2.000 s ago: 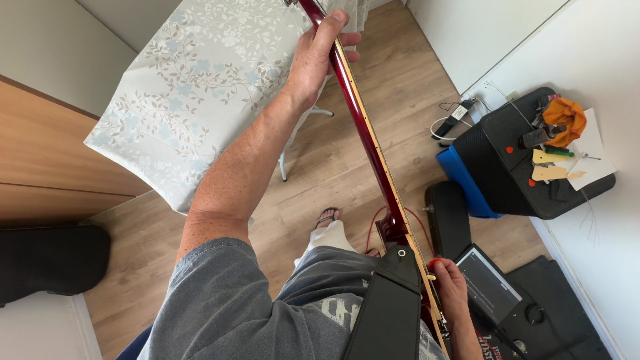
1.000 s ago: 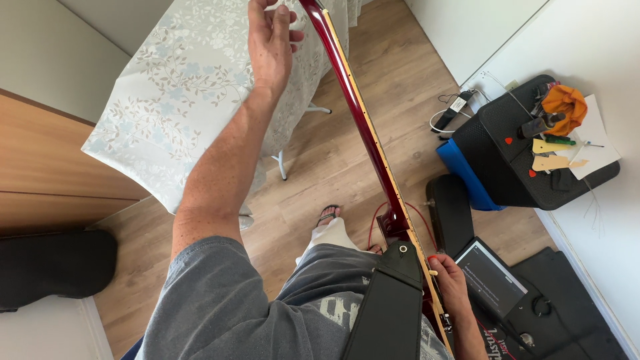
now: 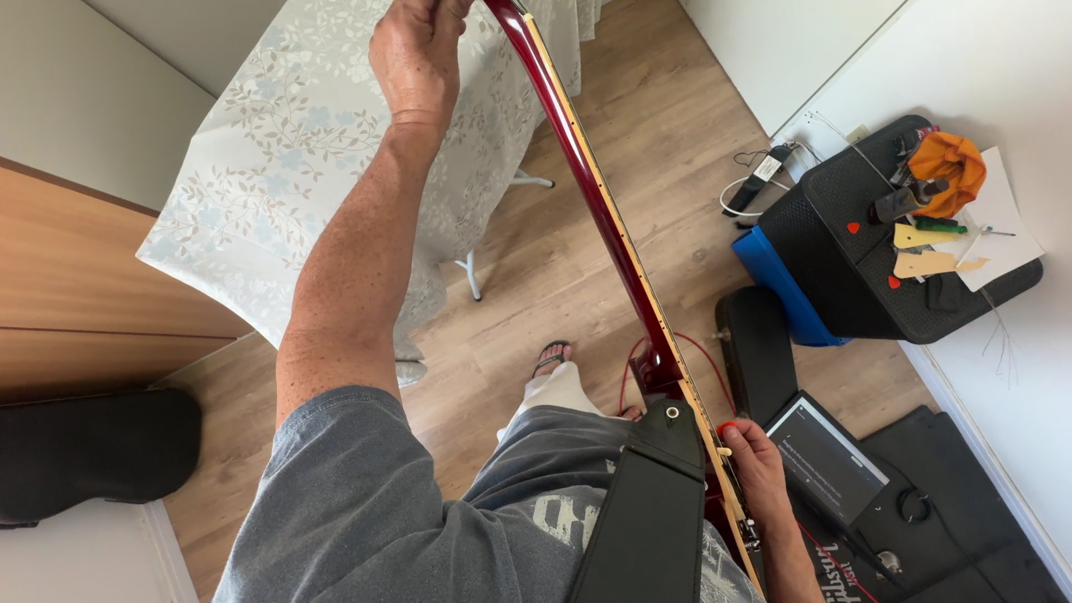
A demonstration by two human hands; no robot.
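Observation:
A dark red electric guitar (image 3: 596, 193) with cream binding hangs from a black strap (image 3: 641, 511), its neck pointing up and away from my body. My left hand (image 3: 417, 59) is at the top edge, beside the headstock end, with its fingertips and whatever they touch cut off by the frame. Between the thumb and fingers of my right hand (image 3: 754, 461) is a red guitar pick (image 3: 725, 427), held by the strings over the guitar body. The front of the guitar faces away and is mostly hidden.
A table with a floral cloth (image 3: 251, 193) stands at left. At right, a black container (image 3: 871, 226) bears an orange cloth (image 3: 950, 172), picks and tools. A laptop (image 3: 829, 456), a guitar case (image 3: 758, 352) and a red cable (image 3: 710, 368) lie low. Another black case (image 3: 92, 448) is lower left.
My left hand was around the neck two seconds ago, then moved off it to the left, toward the headstock end. My right hand stays by the strings.

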